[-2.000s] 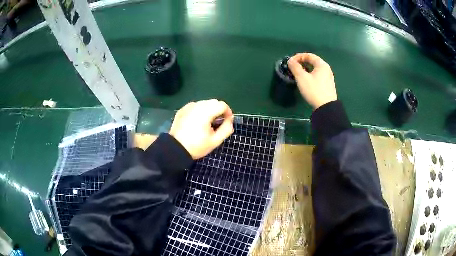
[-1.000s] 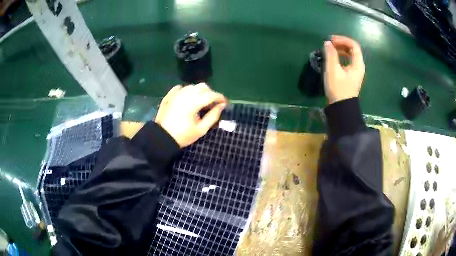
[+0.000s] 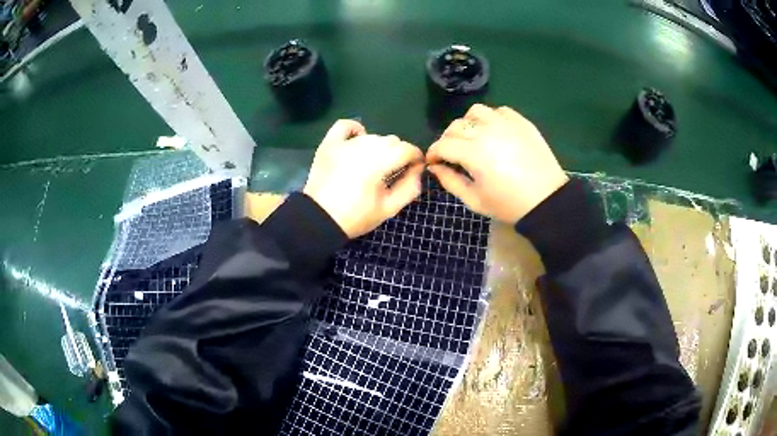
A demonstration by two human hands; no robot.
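Observation:
The black pad sheet (image 3: pixel 400 289) with white grid lines lies in front of me, its top end partly under my hands. My left hand (image 3: pixel 366 179) is bare and pinches what looks like a small dark adhesive pad (image 3: pixel 397 176). My right hand (image 3: pixel 498 162) is bare, its fingertips touching the left fingertips above the sheet's top edge; whether it grips a piece is hidden. Black cylindrical units stand on the green conveyor belt (image 3: pixel 375 77): one behind my right hand (image 3: pixel 457 72), one to the left (image 3: pixel 296 77), one to the right (image 3: pixel 652 123).
A chipped white upright (image 3: pixel 170 77) slants at left. Spare pad sheets (image 3: pixel 141 294) and clear gridded film (image 3: pixel 166 213) lie by my left forearm. A pale tool (image 3: pixel 77 347) is far left. Tan board (image 3: pixel 507 341) and a white perforated plate (image 3: pixel 750 341) are right. Another unit is cut off at the right edge.
My right hand has left the unit at right and come down and left to meet my left hand. The units show farther right than a second ago.

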